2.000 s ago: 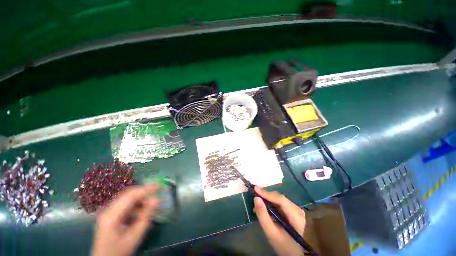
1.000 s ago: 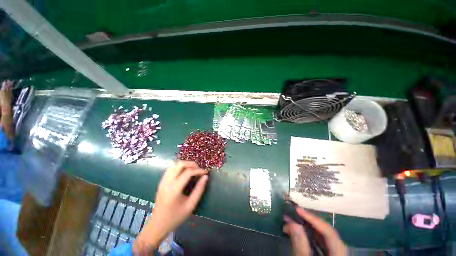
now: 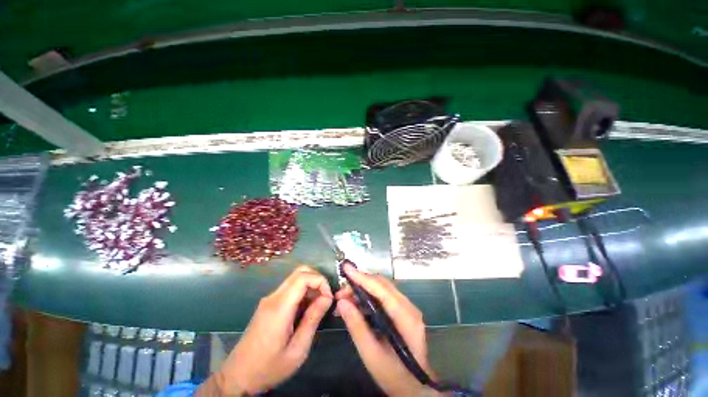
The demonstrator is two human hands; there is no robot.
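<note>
My right hand [image 3: 388, 326] holds the black soldering iron [image 3: 380, 319], its thin tip pointing up and left over the bench. My left hand [image 3: 287, 326] is beside it with thumb and fingertips pinched together; the fingertips of both hands nearly meet. Whatever is between them is too small to tell. A circuit board [image 3: 354, 246] lies on the bench just behind my hands, partly covered by the right hand and iron. The dark-red component pile [image 3: 258, 231] is behind and left of my left hand. Short dark pieces [image 3: 425, 236] lie on the pale sheet [image 3: 489, 248].
Stacked boards [image 3: 318, 178], the fume fan [image 3: 407, 136] and a white tub [image 3: 467, 153] stand along the back. The soldering station [image 3: 536, 174] and sponge [image 3: 585, 170] are right, with cables and a pink-white device [image 3: 579, 272]. Pink-white components [image 3: 123, 221] lie left; board trays [image 3: 140, 358] below.
The view has swung back right since one second ago. My left hand has moved from the dark-red pile to beside my right hand, which now covers part of the board.
</note>
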